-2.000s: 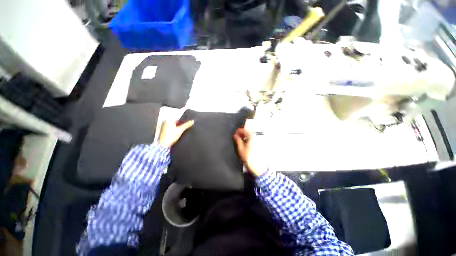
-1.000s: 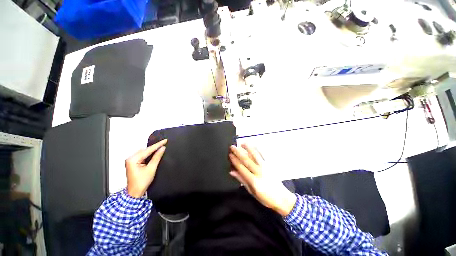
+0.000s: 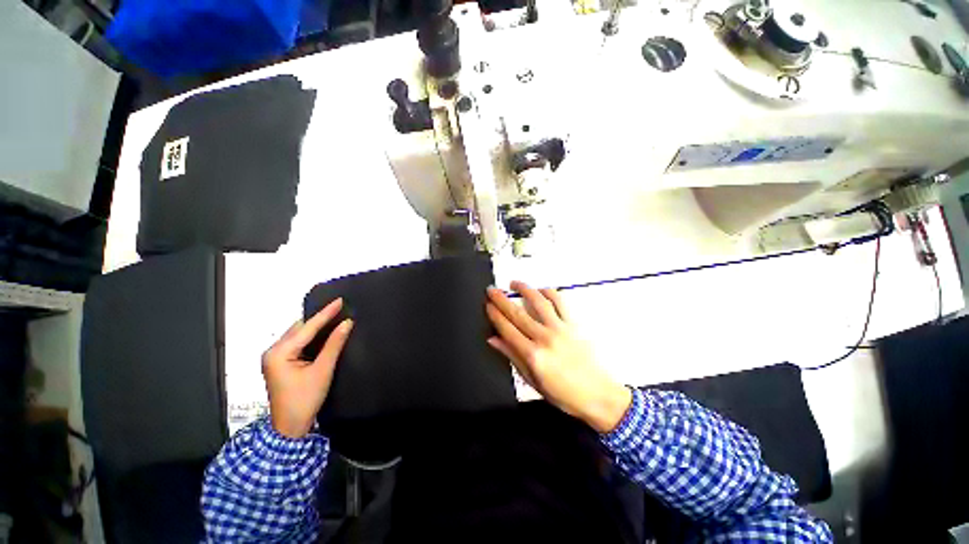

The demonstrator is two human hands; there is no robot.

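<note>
A black fabric panel (image 3: pixel 409 338) with rounded corners lies at the front of the white table, its far right corner at the presser foot (image 3: pixel 468 225). My left hand (image 3: pixel 303 367) lies on its left edge, thumb and index finger apart on the fabric. My right hand (image 3: pixel 547 345) has its fingertips on the panel's right edge, beside a thin dark cord (image 3: pixel 680 270) that runs in from the right. The needle point cannot be made out.
The white sewing machine head (image 3: pixel 627 128) spans the back right. A labelled dark stack (image 3: pixel 228 175) lies at the back left, a plain dark stack (image 3: pixel 154 361) at the left. Black pieces (image 3: pixel 744 420) lie at lower right. A blue crate (image 3: pixel 207 32) stands behind the table.
The panel has come from in front of the wearer up to the presser foot. The right hand has gone from gripping its edge to lying flatter on it. In the last second little has moved.
</note>
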